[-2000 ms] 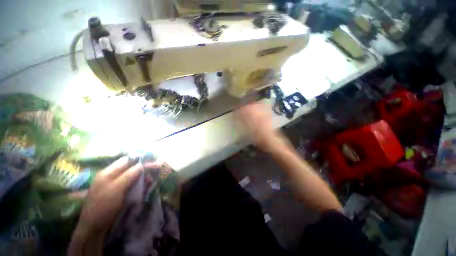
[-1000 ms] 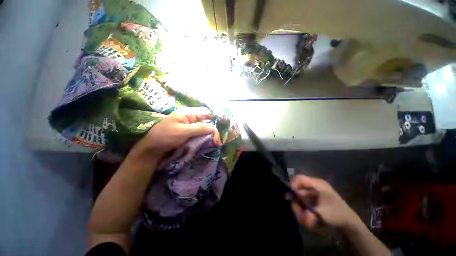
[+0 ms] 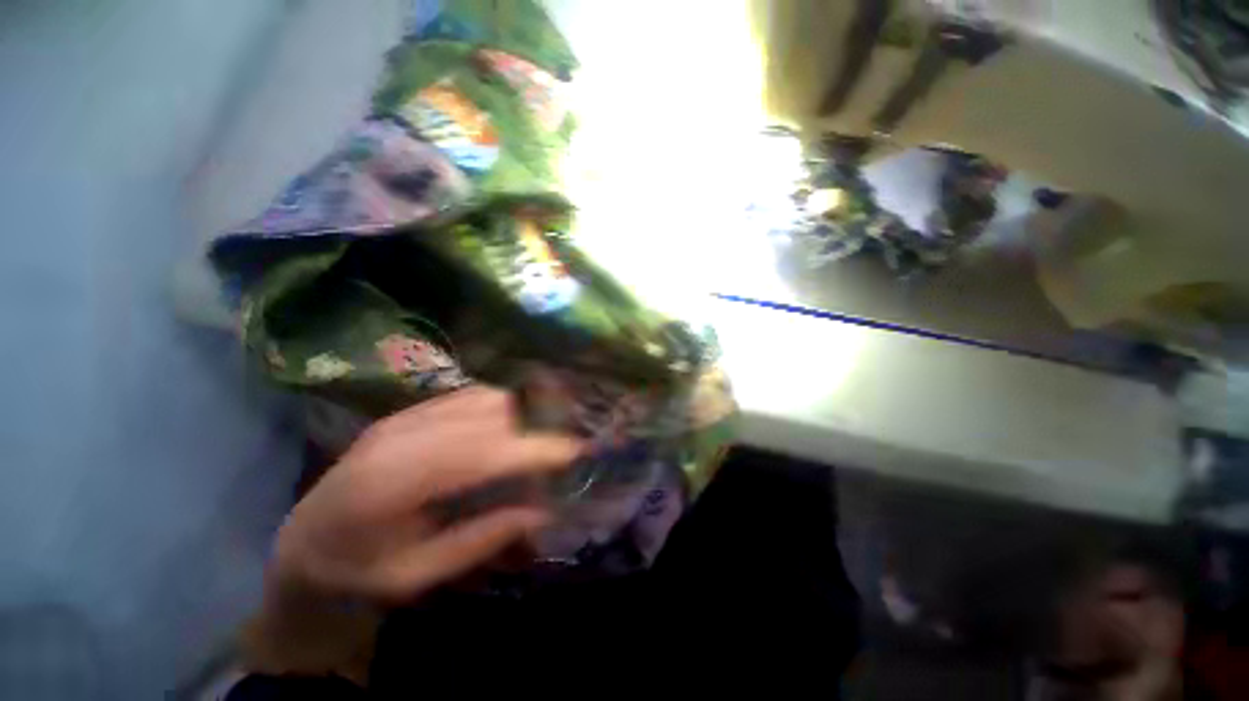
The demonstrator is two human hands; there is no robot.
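Observation:
The green printed cloth (image 3: 363, 329) lies bunched over the table's edge. Its pale lilac-grey wrong side shows in a fold at the left and lower down over the dark-clothed lap. My left hand (image 3: 411, 507) is blurred against the cloth's lower part, thumb and fingers apart; whether it pinches any cloth is unclear. My right hand (image 3: 1123, 623) is dim and blurred at the lower right, cut off by the bottom edge; no tool can be made out in it. Glare hides the cloth's right side and the needle area.
The cream sewing machine head (image 3: 1096, 123) spans the upper right. Bunched scraps or trimmings (image 3: 877, 226) hang under its arm. The pale machine bed (image 3: 959, 411) has a dark line along it. A pale wall (image 3: 96, 342) stands at the left. The dark floor is at the lower right.
My left hand has shifted off the gathered edge it pinched. My right hand has moved right and down, and the dark scissors-like tool it held no longer shows. The view has shifted.

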